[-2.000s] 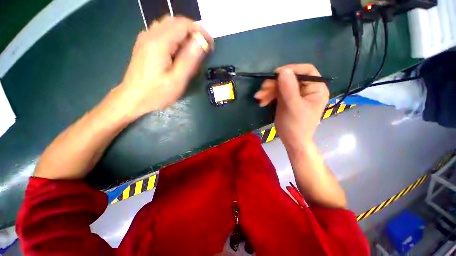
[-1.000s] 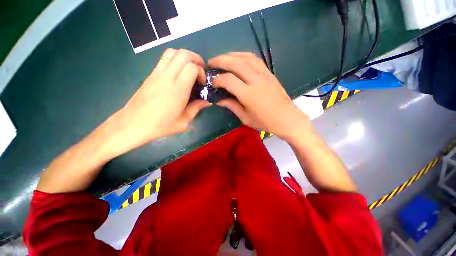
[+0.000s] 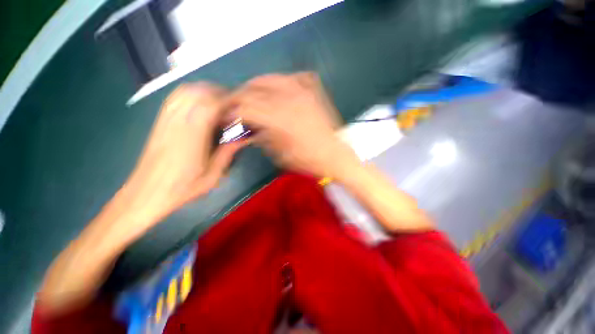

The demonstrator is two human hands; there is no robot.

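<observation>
The frame is blurred by motion. A small dark device housing (image 3: pixel 233 132) with a bright white patch shows between my hands, above the green bench mat. My left hand (image 3: pixel 186 140) holds it from the left with bent fingers. My right hand (image 3: pixel 287 117) holds it from the right, fingers curled over the top. The fingers cover most of the housing, so I cannot tell how its halves sit.
A white backing sheet (image 3: pixel 228 32) with dark rectangles at its left end lies at the bench's top edge. The green bench (image 3: pixel 78 169) curves along the left. A person in dark clothing (image 3: pixel 554 59) is at the upper right. A blue bin (image 3: pixel 543 241) stands on the floor.
The tweezers seen in my right hand at first are out of it, and both hands are at the housing. Since one second ago, the view has shifted, with hands and housing further left in the picture.
</observation>
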